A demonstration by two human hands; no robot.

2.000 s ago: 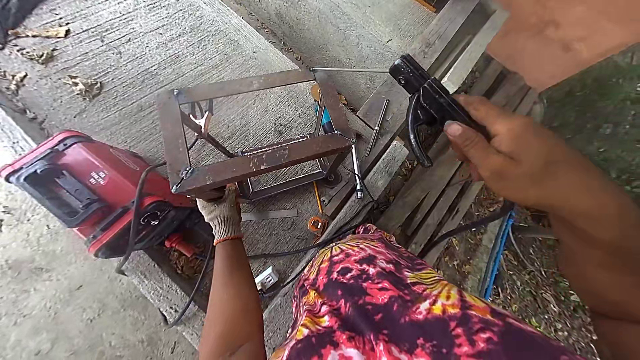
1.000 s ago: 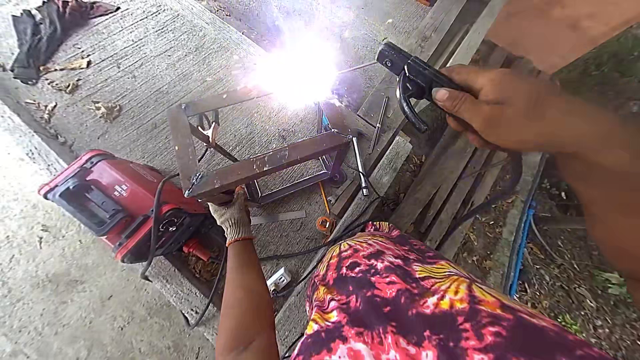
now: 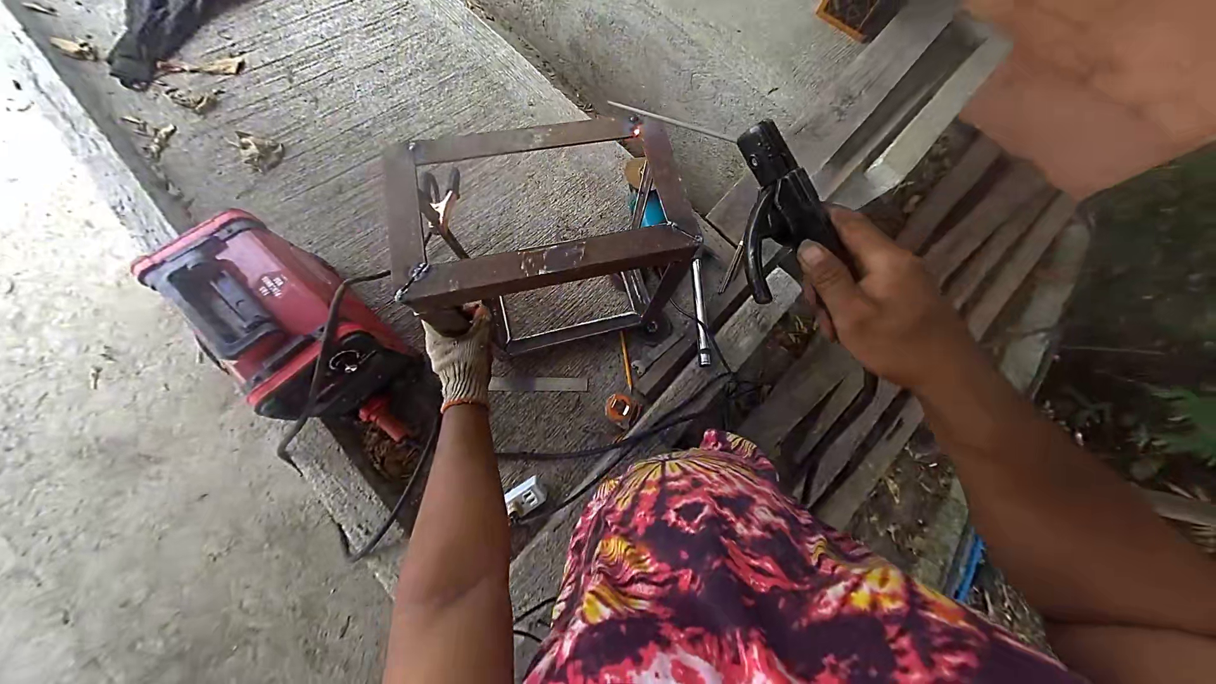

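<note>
My left hand (image 3: 461, 356), in a knit glove, grips the near left corner of a brown angle-iron frame (image 3: 560, 258). The frame is a box shape standing on the concrete, with weld beads at its corners. A small spot at its far right corner glows orange. Bare, my right hand (image 3: 869, 294) is closed on a black electrode holder (image 3: 784, 204). A thin welding electrode (image 3: 674, 122) sticks out leftward from its jaws, its tip just above and left of the glowing corner, with no arc showing. A ground clamp (image 3: 439, 207) shows through the frame's left side.
A red welding machine (image 3: 275, 309) stands left of the frame, with black cables (image 3: 608, 446) running across the ground. An orange tape measure (image 3: 621, 408), a flat metal strip (image 3: 540, 384), a metal tube (image 3: 701, 313) and a white socket block (image 3: 524, 497) lie nearby. Wooden slats (image 3: 978, 256) are at right.
One second ago a bright arc burned at the frame's far right corner; it is out now, and a glowing spot shows there. Both hands keep their holds. The view has shifted somewhat.
</note>
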